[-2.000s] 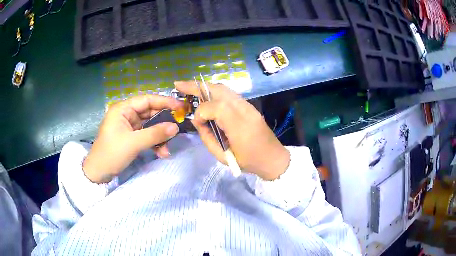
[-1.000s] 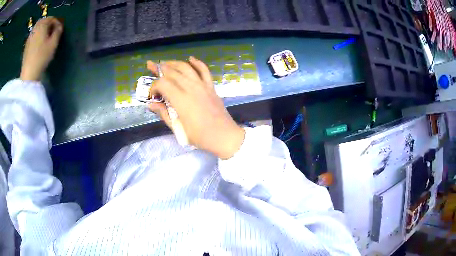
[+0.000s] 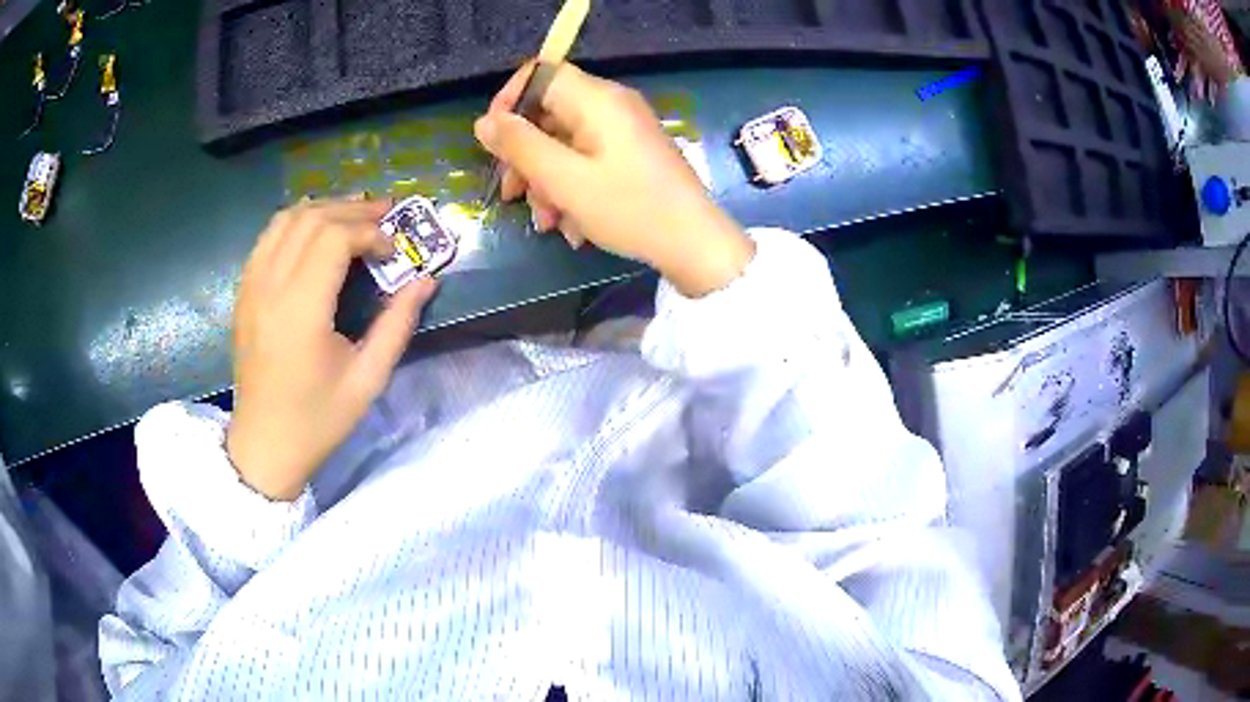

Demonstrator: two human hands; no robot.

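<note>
My left hand (image 3: 309, 329) holds a white rounded-square watch case (image 3: 413, 246) between thumb and fingers, its open side with yellow and dark insides facing up. My right hand (image 3: 603, 165) holds dark tweezers (image 3: 536, 91) with a yellow handle end like a pen. The tips point down towards the bench just right of the case; whether they grip anything is too small to tell. A gold grid of small tape pieces (image 3: 391, 165) lies flat on the green bench (image 3: 178, 274) behind my hands, partly hidden by them.
A second watch case (image 3: 779, 146) lies right of my right hand, a third (image 3: 40, 187) at the far left, near thin flex parts (image 3: 108, 81). Black foam trays (image 3: 452, 62) stand behind and at the right (image 3: 1083, 137). A blue stick (image 3: 950, 82) and the white press base (image 3: 1001, 453) are at the right.
My left hand has come back from the far left near the flex parts and now holds the case. My right hand has let go of the case and moved right and up, with the tweezers' handle now pointing away.
</note>
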